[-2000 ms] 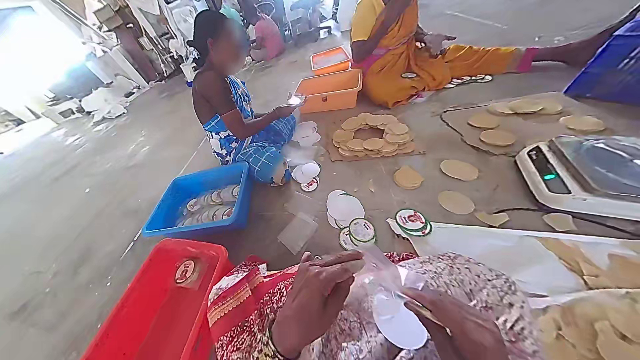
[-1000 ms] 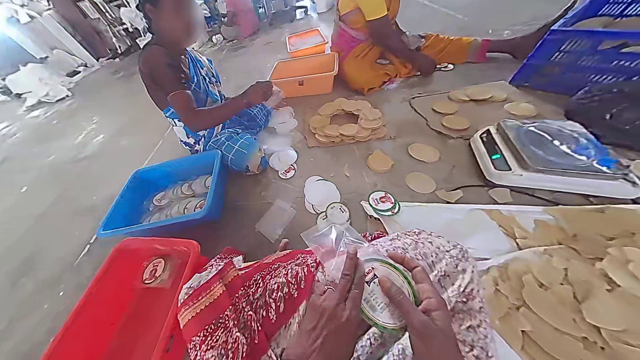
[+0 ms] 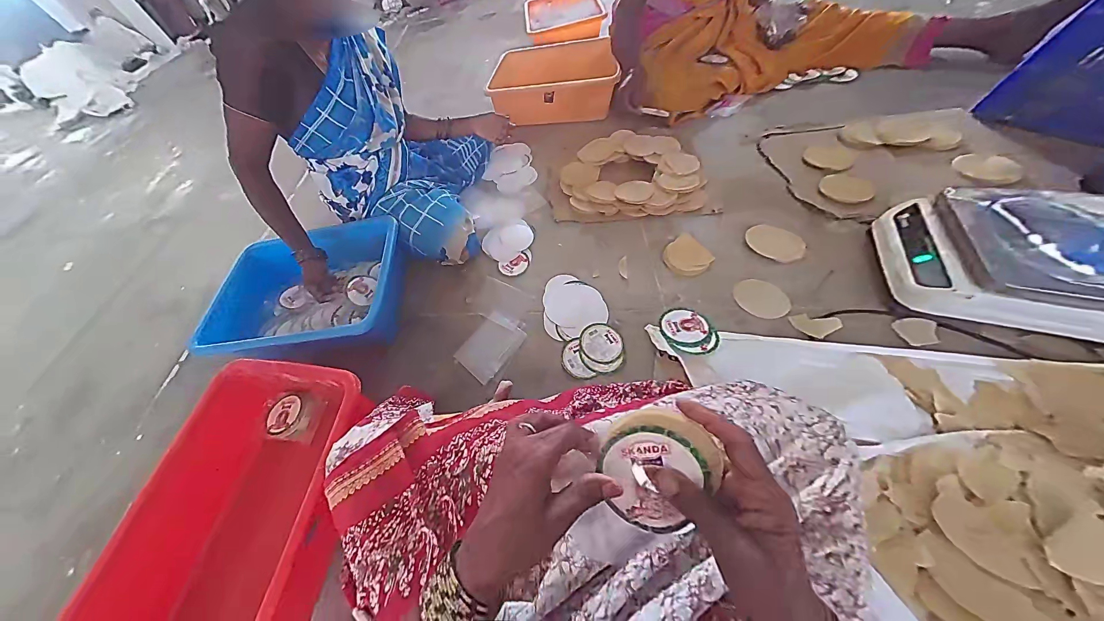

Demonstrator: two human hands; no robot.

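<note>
My right hand (image 3: 742,509) grips a small stack of thin tan discs (image 3: 690,431) with a round printed label (image 3: 653,492) on its face, over my lap. My left hand (image 3: 539,496) is at the stack's left side, thumb beside the label's edge; clear film seems to lie around its fingers, though its extent is unclear. On the floor just beyond my lap lie white paper discs (image 3: 576,306), round printed labels (image 3: 601,343) and flat clear plastic bags (image 3: 490,345). More green-rimmed labels (image 3: 687,328) lie to their right.
A red tub (image 3: 216,483) with one packet stands at left. Behind it, a person's hand (image 3: 321,285) reaches into a blue tub (image 3: 392,285). Orange tubs (image 3: 552,84) and another seated person are farther back. At right are a scale (image 3: 992,267) and many tan discs (image 3: 992,526) on white sheeting.
The label now faces up on the tan stack in my right hand. The clear bag seen raised by my left hand is lower. The person at left has moved a hand into the blue tub.
</note>
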